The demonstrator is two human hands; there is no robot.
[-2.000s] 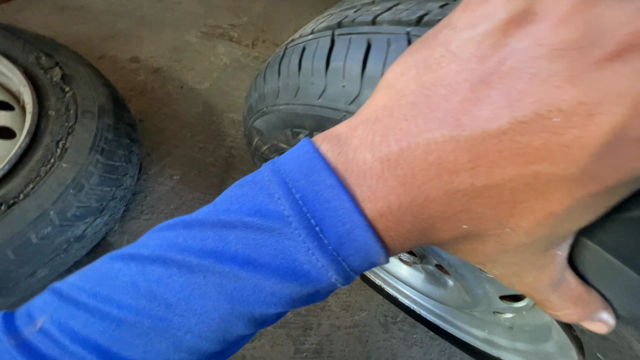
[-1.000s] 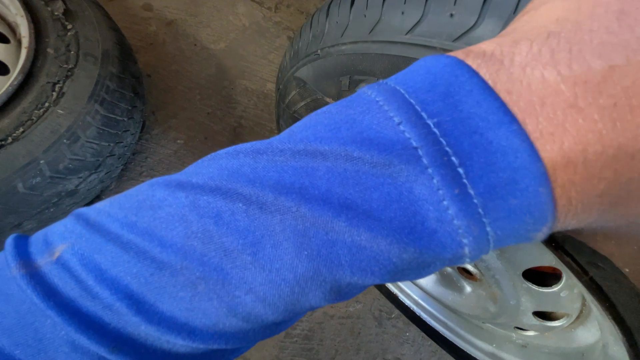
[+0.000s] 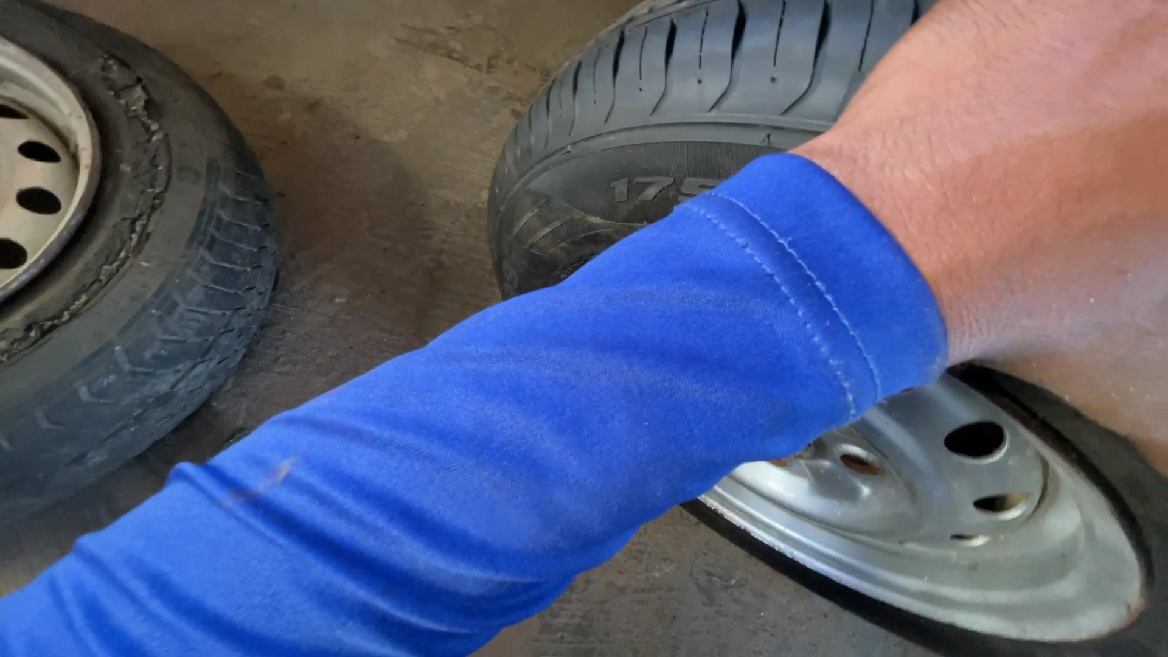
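My left arm in a blue sleeve crosses from the lower left to the right. Only the wrist and part of the back of my left hand (image 3: pixel 1031 182) show at the upper right; its fingers lie outside the frame, so what they touch is hidden. Behind the wrist is a black tire (image 3: pixel 675 73) with a grooved tread and raised marks on its sidewall. Below the cuff, a silver steel wheel rim (image 3: pixel 940 493) sits in a black tire. The sleeve hides how these parts meet. My right hand is out of view.
At the left lies another wheel, its worn tire (image 3: pixel 196 301) cracked and rough along the sidewall, around a pale steel rim (image 3: pixel 41 173) with several oval holes. Bare, stained concrete floor (image 3: pixel 365 155) shows between the wheels.
Two seconds ago my left thumb and a dark object showed at the right edge; both are out of view now. More of the sleeve and the silver rim shows than then.
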